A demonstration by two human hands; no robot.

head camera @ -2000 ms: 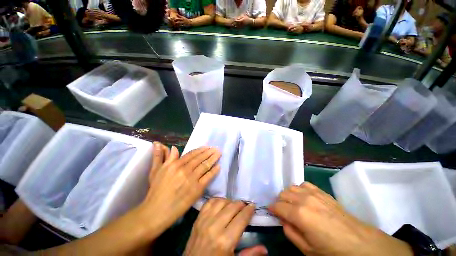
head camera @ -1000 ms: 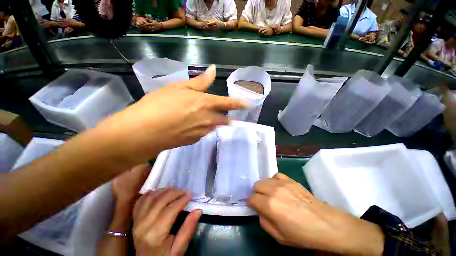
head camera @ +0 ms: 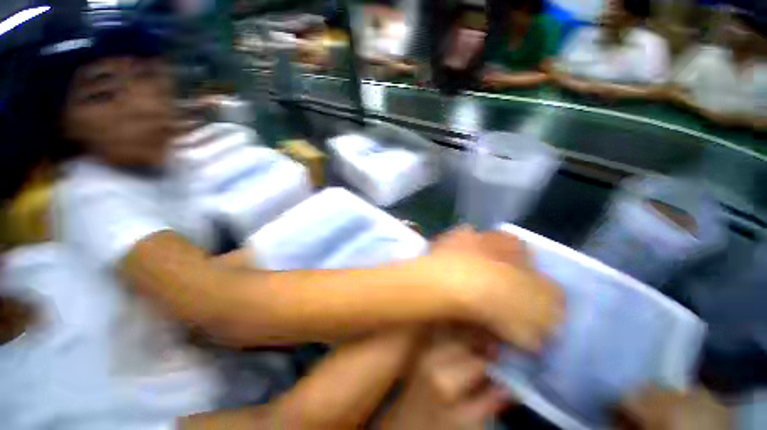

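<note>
The frame is strongly blurred. A white foam box [head camera: 690, 344] with pale bagged stacks [head camera: 601, 327] in it lies tilted in view at the lower right. My left hand [head camera: 458, 378] is a blur at its near left edge, partly hidden under another person's arm. My right hand [head camera: 677, 410] is at the box's near right edge, cut off by the bottom of the picture. The grip of either hand is too blurred to tell. The other person's hand [head camera: 505, 285] lies over the box's left side.
A person in a white shirt [head camera: 109, 210] is close at left, an arm reaching across. A filled foam box [head camera: 336, 227] is beside that arm, with more boxes behind. Upright frosted bags [head camera: 505, 176] stand beyond. People sit opposite.
The view has swung left, bringing the neighbouring person into sight. The box and my hands now show farther right. The other person's hand has come down onto the box's left side.
</note>
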